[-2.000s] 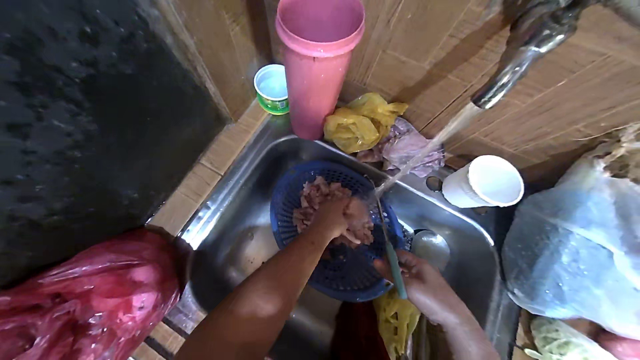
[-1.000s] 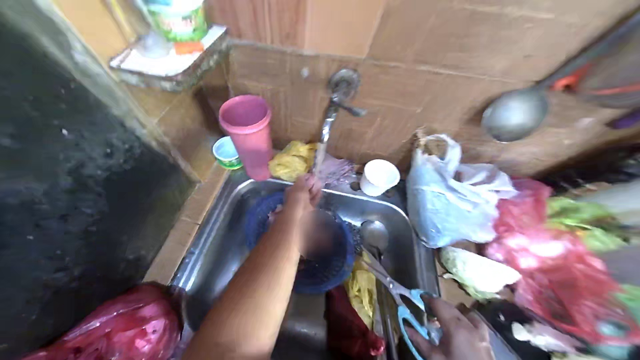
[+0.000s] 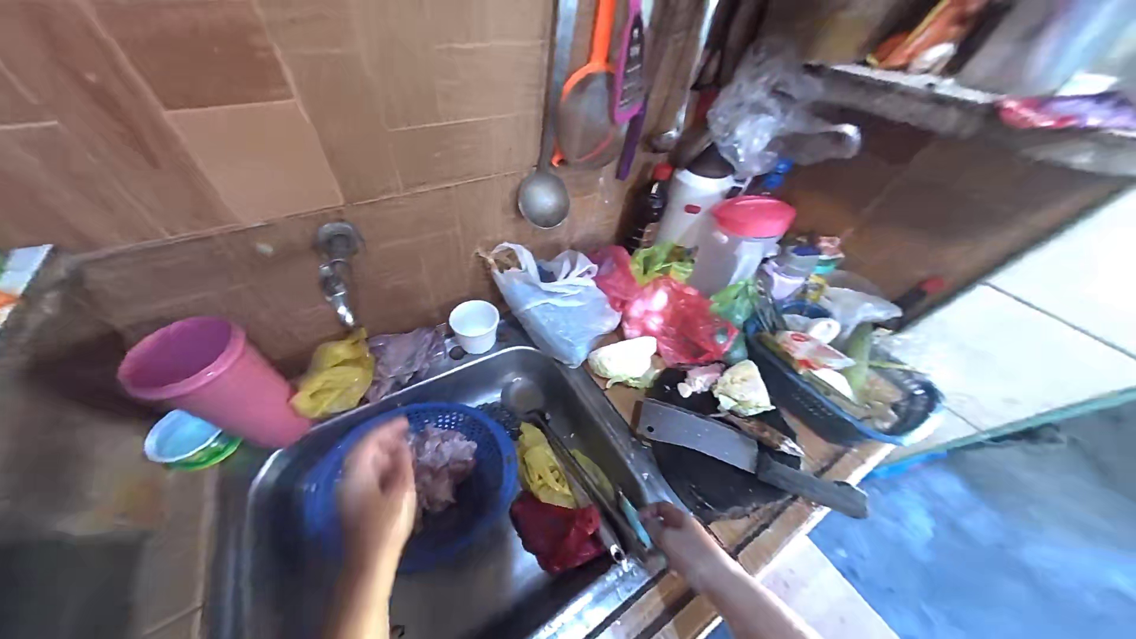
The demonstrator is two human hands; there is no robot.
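My left hand [image 3: 382, 470], blurred, is over the left part of a blue plastic colander [image 3: 484, 435] in the steel sink; I cannot tell whether it holds anything. Chopped raw meat [image 3: 441, 463] lies in the colander beside it. My right hand [image 3: 670, 532] is at the sink's right edge, closed around the scissors [image 3: 635, 524], whose handle shows light blue. A ladle [image 3: 524, 397], yellow plastic bags [image 3: 544, 466] and a red plastic bag [image 3: 557, 532] lie in the sink between the colander and my right hand.
A cleaver [image 3: 701, 435] rests on a dark round board [image 3: 701, 484] right of the sink, near cabbage pieces [image 3: 744, 389]. A pink container [image 3: 213, 377], faucet [image 3: 335, 275] and white cup [image 3: 475, 326] stand behind. A blue basket [image 3: 816, 417] sits farther right.
The view has swung right. Water ran from the faucet two seconds ago; none shows now. My left hand has left the faucet and is back at the colander. The scissors have moved to the sink's right edge.
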